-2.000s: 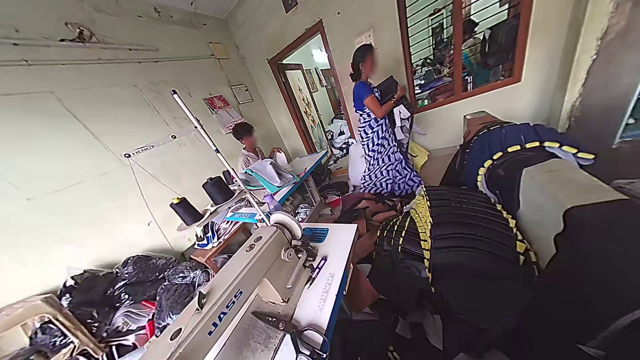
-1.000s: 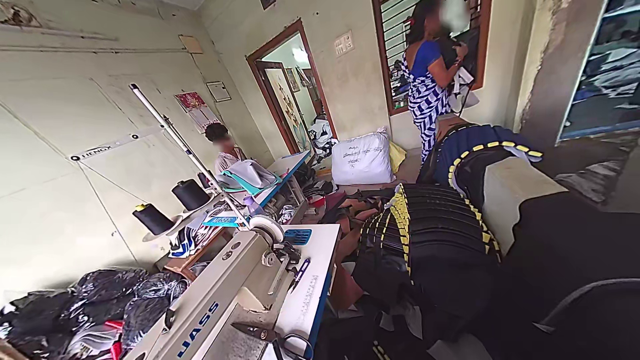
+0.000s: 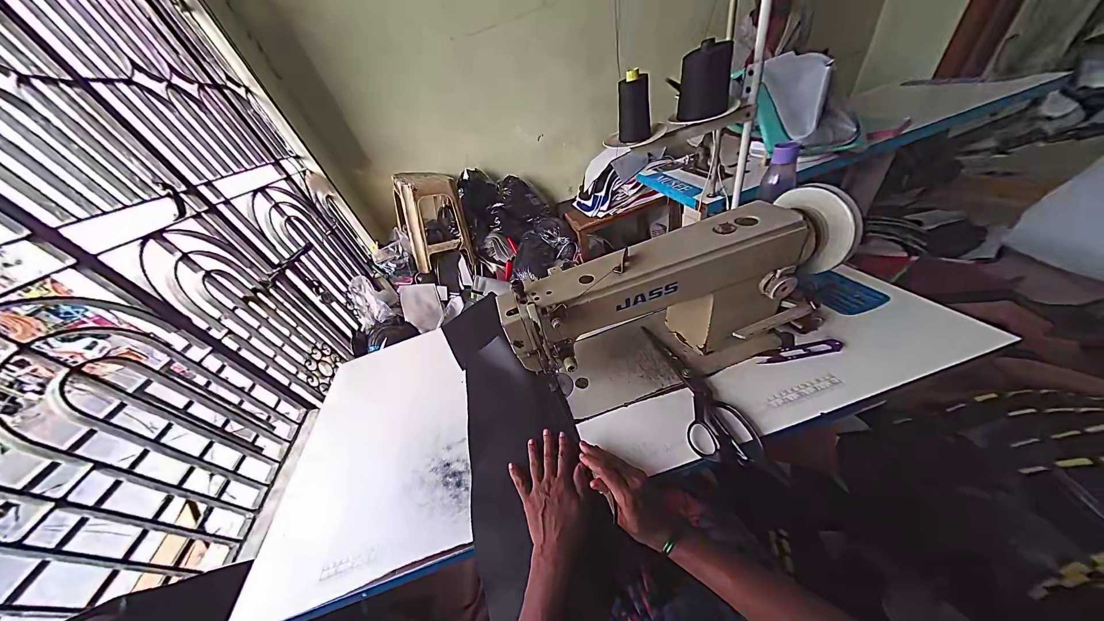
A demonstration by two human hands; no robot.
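Observation:
My left hand point(image 3: 549, 496) lies flat, fingers spread, on a long strip of black fabric point(image 3: 509, 414). Beside it my right hand point(image 3: 625, 496), with a green bangle at the wrist, touches the strip's right edge; its fingers are bent, and whether they pinch the fabric cannot be told. The strip runs beneath the needle end of a beige Jass sewing machine point(image 3: 655, 276) and hangs over the near table edge. Black-handled scissors point(image 3: 720, 423) rest right of my hands, blades toward the machine. Thread snips point(image 3: 802, 350) with a purple handle lie farther right.
The white sewing table point(image 3: 388, 440) has a metal window grille point(image 3: 164, 285) on its left. Behind stand a plastic stool point(image 3: 435, 224), black plastic bags point(image 3: 517, 216) and black thread cones point(image 3: 703, 82). Dark fabric with yellow marks point(image 3: 1018, 431) is piled at the right.
The view has swung left and down to the machine and table. Both hands now show on the black fabric; neither was in view earlier. The two people seen before are out of view.

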